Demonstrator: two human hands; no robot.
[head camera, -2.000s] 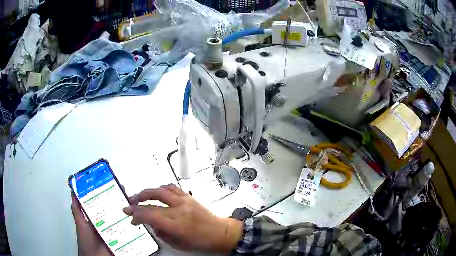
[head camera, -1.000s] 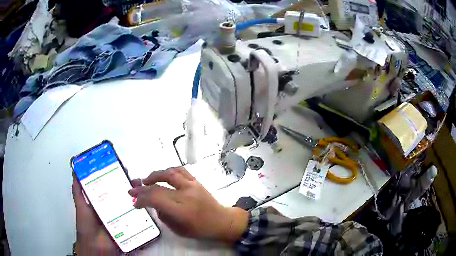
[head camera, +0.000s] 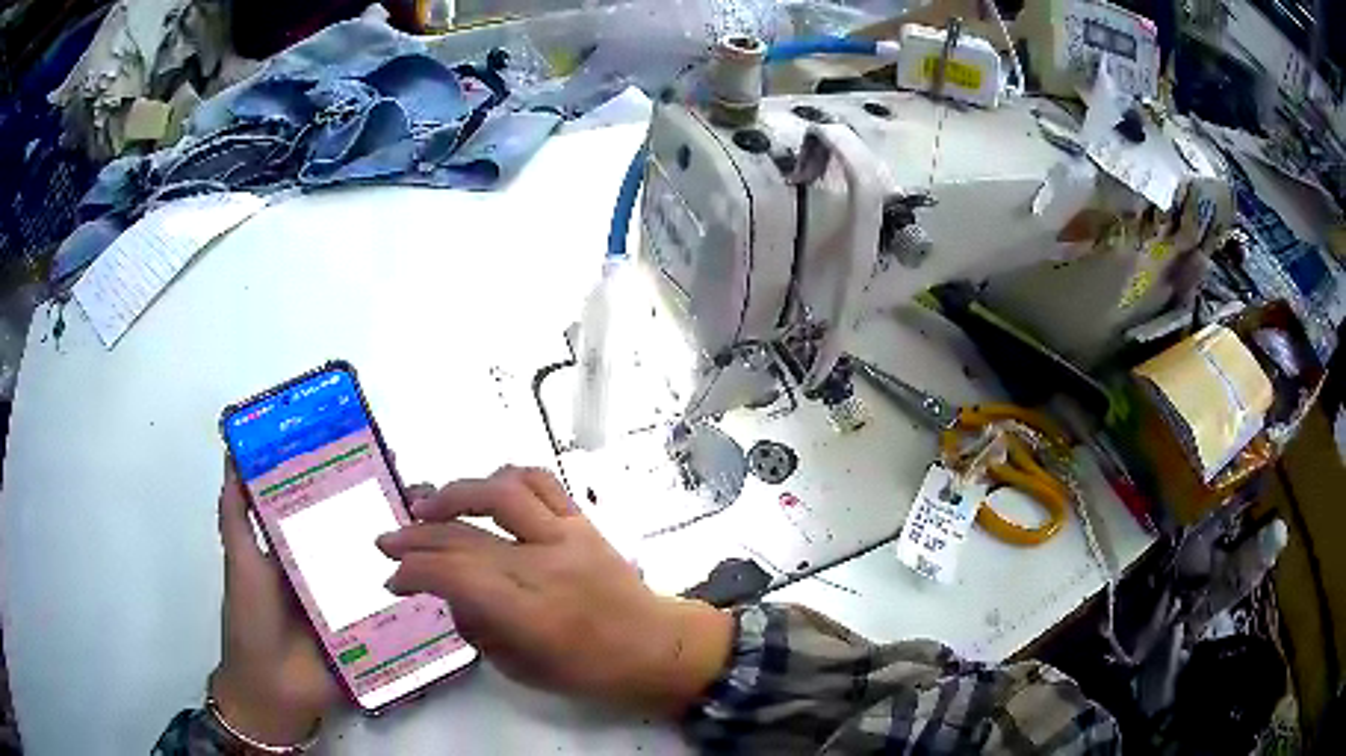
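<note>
A tall smartphone (head camera: 328, 554) with a blue header, a pink page and a white box on its lit screen is in my left hand (head camera: 269, 628), upright over the left part of the table. My left fingers are mostly hidden behind the phone. My right hand (head camera: 546, 591) is bare, with fingers bent over the right side of the screen; it holds nothing. Its sleeve is plaid. The white sewing machine (head camera: 738, 236) stands right of the hands, with a glowing lamp (head camera: 595, 355) beside its needle.
Orange-handled scissors (head camera: 1019, 473) and a white hang tag (head camera: 939, 521) lie right of the machine. A parts box (head camera: 1218, 406) is far right. Blue denim pieces (head camera: 340, 126) and a written sheet (head camera: 155, 266) lie at the far left. A thread cone (head camera: 737, 80) stands on the machine.
The phone page has turned from white to pink with a white box. The phone sits higher in view, and my left wrist now shows. The machine and table things have shifted right in view.
</note>
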